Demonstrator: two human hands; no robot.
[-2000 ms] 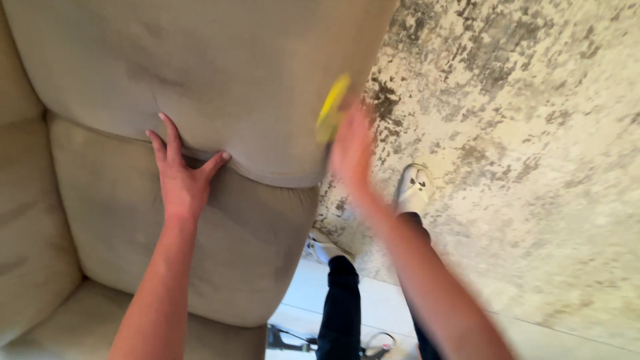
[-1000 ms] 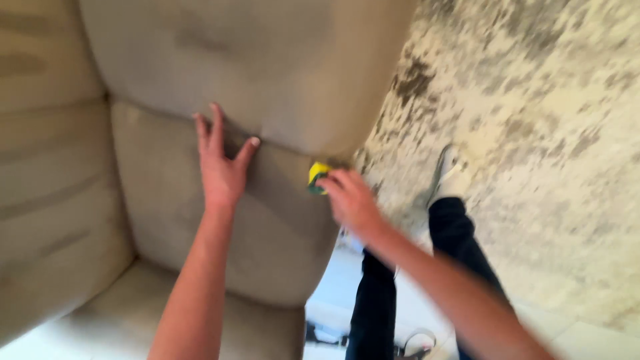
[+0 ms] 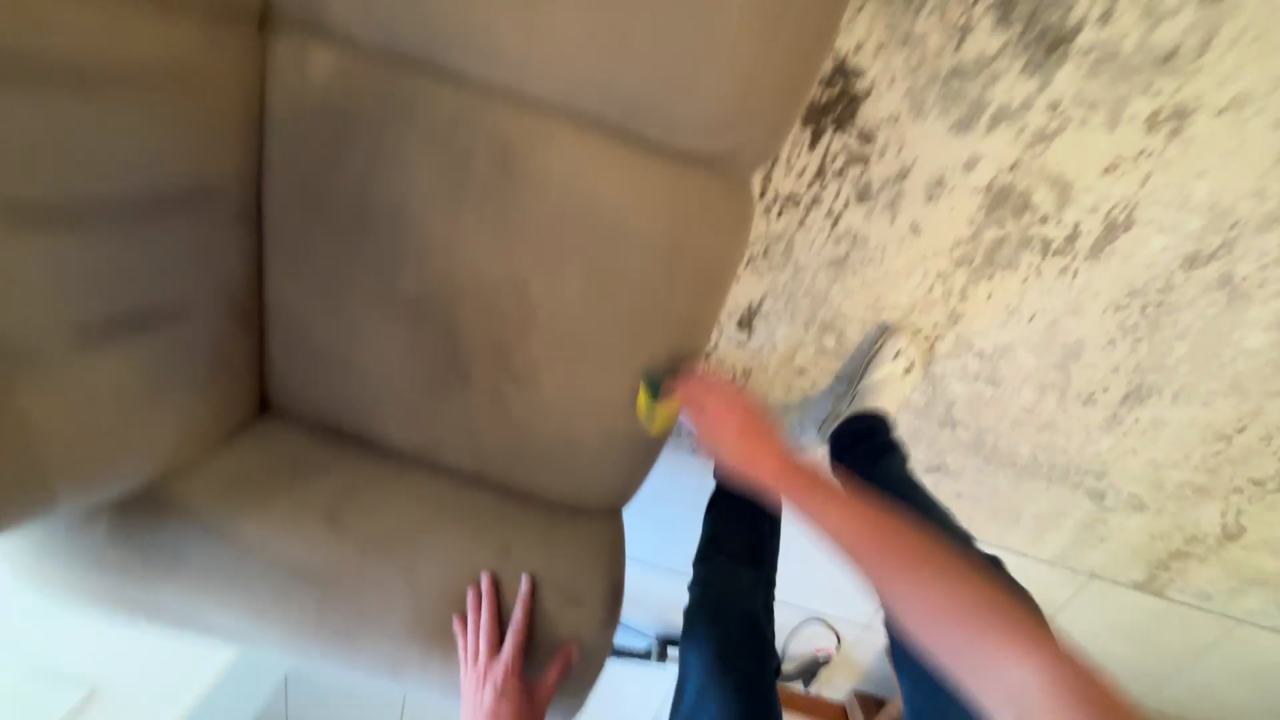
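A beige upholstered sofa (image 3: 480,250) fills the left and middle of the head view, with darker patches on its fabric. Near the front edge of the seat cushion, my right hand (image 3: 725,420) grips a small yellow and dark green brush or sponge (image 3: 656,403); motion blur hides which it is. My left hand (image 3: 505,650) rests with fingers spread on the sofa's armrest (image 3: 350,540), at the bottom of the view, holding nothing.
A mottled cream and grey rug (image 3: 1080,250) lies along the sofa's front, over white floor tiles (image 3: 1150,620). My dark-trousered legs (image 3: 730,600) stand beside the sofa. Behind them are a looped cable (image 3: 812,640) and a brown object (image 3: 815,703), partly hidden.
My left hand has moved from the seam between the cushions to the armrest. My right hand, still with the yellow and green thing, is lower along the sofa's front edge. The view has shifted.
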